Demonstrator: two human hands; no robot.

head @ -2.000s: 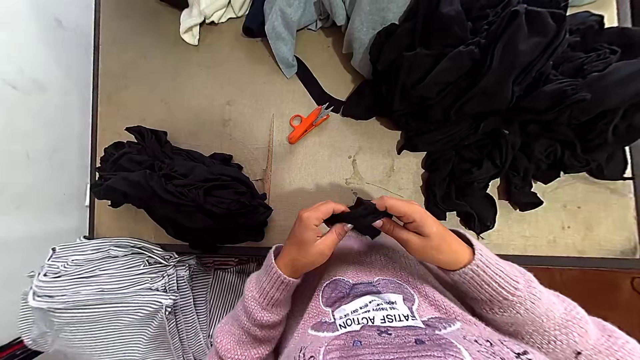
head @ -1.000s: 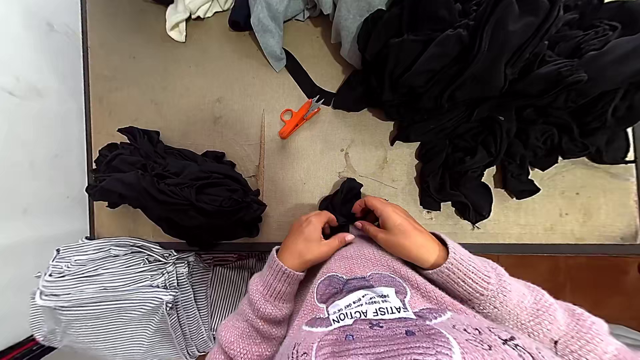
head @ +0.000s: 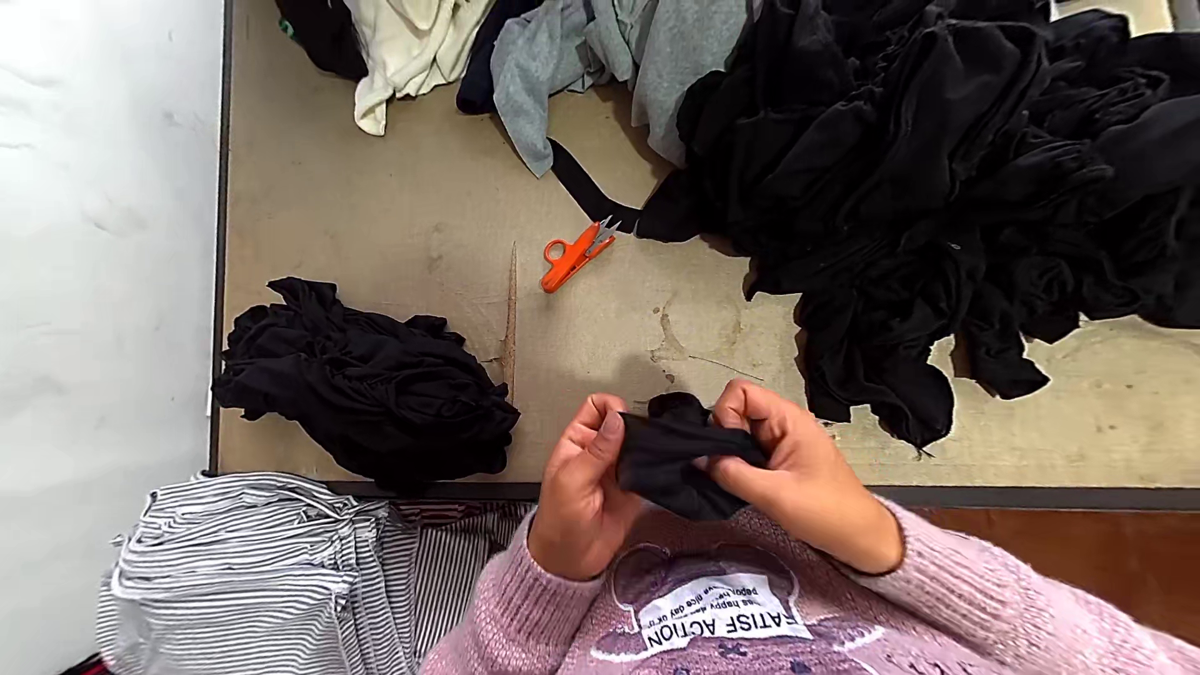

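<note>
A small piece of black fabric [head: 680,469] is stretched between my two hands, over the table's near edge. My left hand [head: 586,487] pinches its left side between thumb and fingers. My right hand [head: 797,473] grips its right side, with the thumb below and the fingers bent above. Beyond my hands, orange thread snips [head: 577,255] lie on the table, their metal blades toward the upper right. A crumpled pile of black fabric pieces [head: 366,384] rests to the left of my hands. A much larger heap of black fabric [head: 900,159] covers the right and far right of the table.
Gray cloth [head: 600,56], cream cloth [head: 412,47] and a black strip [head: 586,192] lie toward the far side. Striped fabric [head: 244,581] is stacked below the near left edge of the table [head: 422,187]. A white wall [head: 103,234] stands at the left.
The black piece was bunched between my close fingertips; now it is spread wider, with my hands farther apart. The snips and the black piles have stayed in place.
</note>
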